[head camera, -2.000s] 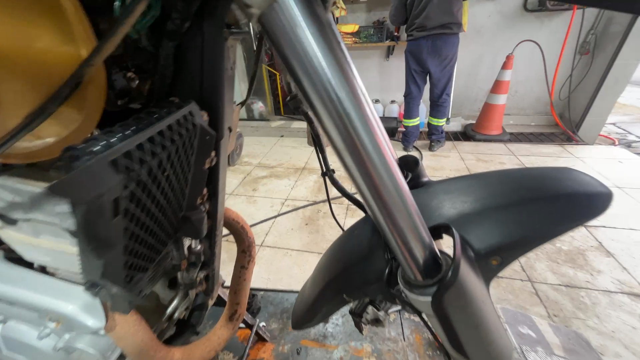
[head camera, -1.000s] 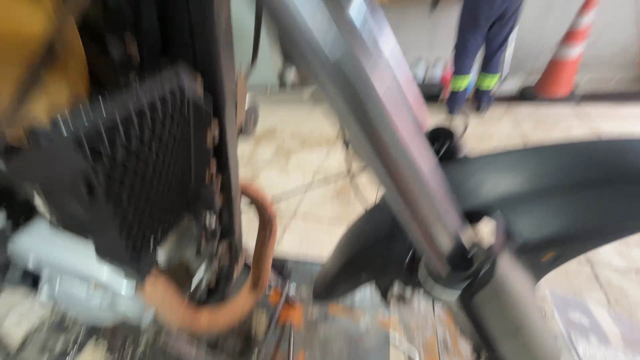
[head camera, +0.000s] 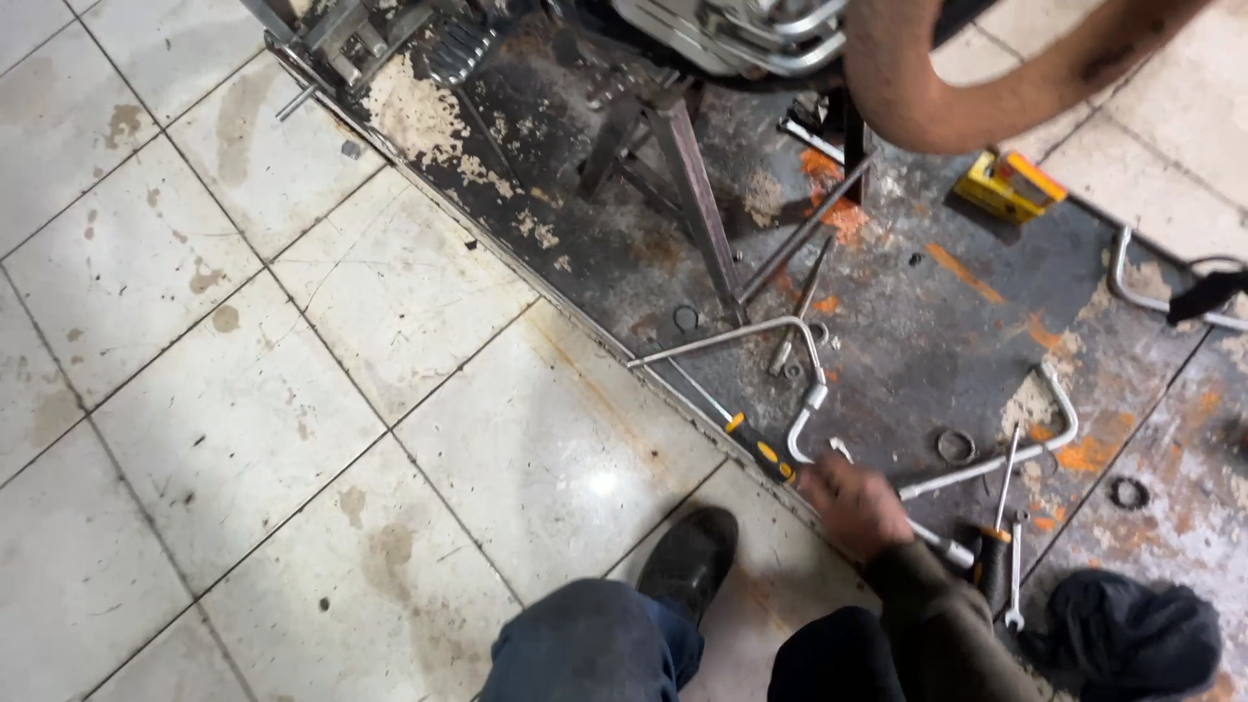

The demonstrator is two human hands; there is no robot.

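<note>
My right hand, in a dark sleeve, reaches down at the edge of the scuffed metal platform. Its fingers are over a metal tool shaft with a socket end; the hand is blurred, so whether it grips this is unclear. Beside the fingertips lies a screwdriver with a black and yellow handle. A bent metal socket wrench stretches up from near the hand, and another bent wrench lies to the right. Close by are a second screwdriver, a combination wrench and a metal ring. My left hand is out of view.
Above are the motorcycle engine, its brown exhaust pipe and a metal stand. A yellow box sits at upper right, a dark cloth at lower right. My shoe is on the tiled floor.
The view has swung down from the motorcycle's fork and fender to the platform and floor. My right hand, unseen in the earlier frames, now shows among the tools.
</note>
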